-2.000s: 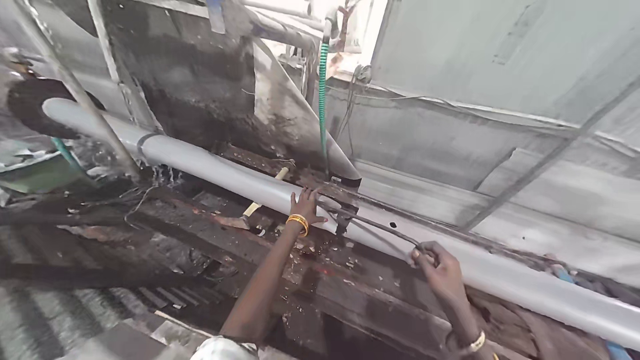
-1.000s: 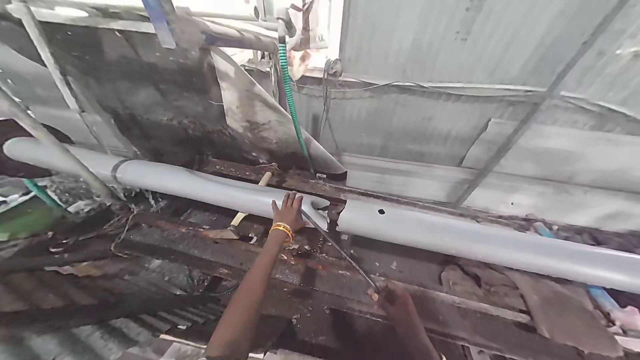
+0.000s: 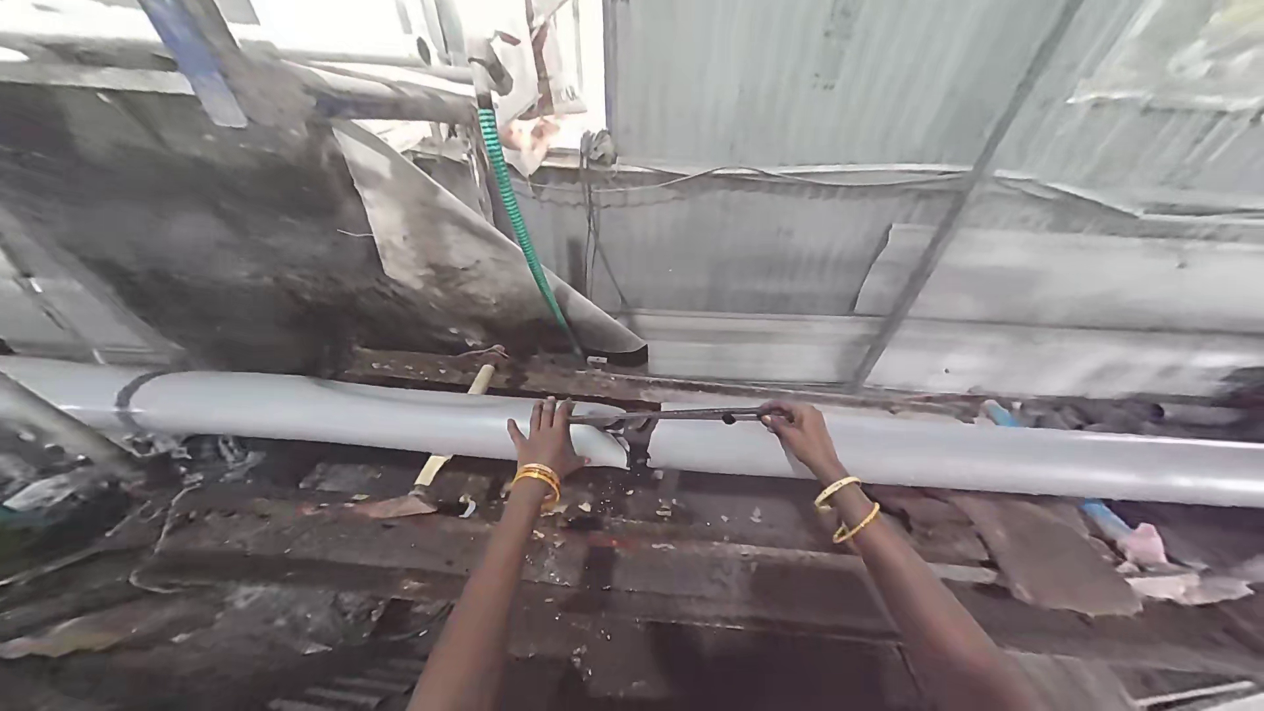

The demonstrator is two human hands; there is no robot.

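Observation:
A long grey plastic pipe (image 3: pixel 326 415) crosses the view from left to right, with a jagged break near the middle. My left hand (image 3: pixel 546 436) lies with spread fingers on the pipe just left of the break. My right hand (image 3: pixel 798 430) grips the right end of a thin dark metal rod (image 3: pixel 681 414), which lies nearly level over the break and the right-hand length of pipe. The rod's left end reaches my left hand; whether those fingers touch it, I cannot tell. A small dark round hole shows in the right-hand length, close to my right hand.
Dirty wooden planks (image 3: pixel 711 573) with scraps run below the pipe. A pale stick (image 3: pixel 432 469) passes under it. Behind hang a green ribbed hose (image 3: pixel 515 212) and a loose sheet (image 3: pixel 434 227), beside corrugated metal walls (image 3: pixel 770 257). A slanting pole (image 3: pixel 59 420) crosses at the left.
My right hand has risen from below the pipe to its level, and the rod has swung from a steep slant to nearly level. My left hand remains on the pipe.

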